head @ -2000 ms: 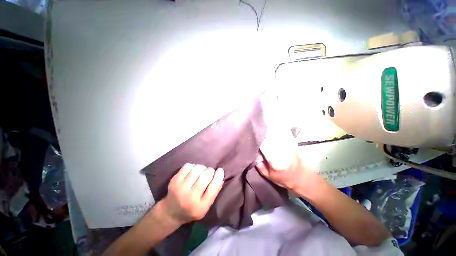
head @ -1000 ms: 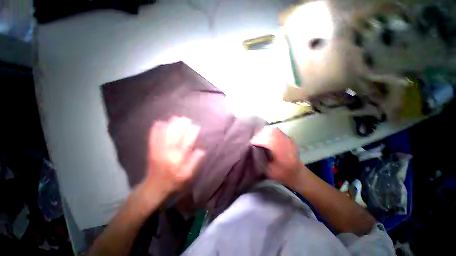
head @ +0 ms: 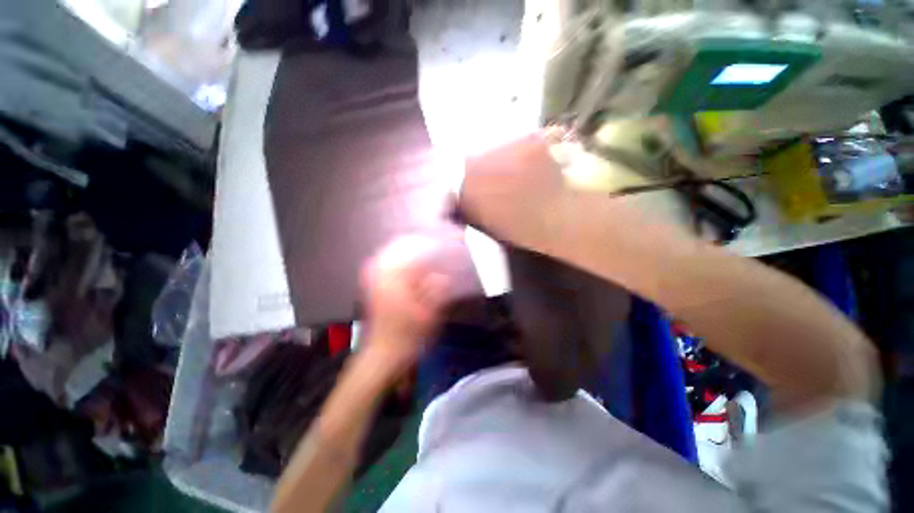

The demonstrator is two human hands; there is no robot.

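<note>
A brown-purple fabric panel (head: 341, 170) lies spread on the white table, its lower part hanging over the front edge towards my lap. My left hand (head: 409, 286) is blurred and closed on the near part of the panel. My right hand (head: 506, 190) is at the panel's right edge, near the machine's needle area, with its fingers bent on the cloth; blur and glare hide the fingertips. A dark piece of cloth (head: 566, 321) hangs below my right forearm over the lap.
The sewing machine with a green panel (head: 742, 75) stands at upper right. Black-handled scissors (head: 724, 208) and a yellow holder (head: 792, 178) lie right of it. A dark bundle (head: 321, 22) is at the far edge. A whitish bin (head: 190, 441) stands lower left, a blue crate (head: 661, 381) lower right.
The view has turned and the machine's green panel shows. The fabric now lies flatter and further up the table. My right hand has moved up and left, across to the panel's right edge.
</note>
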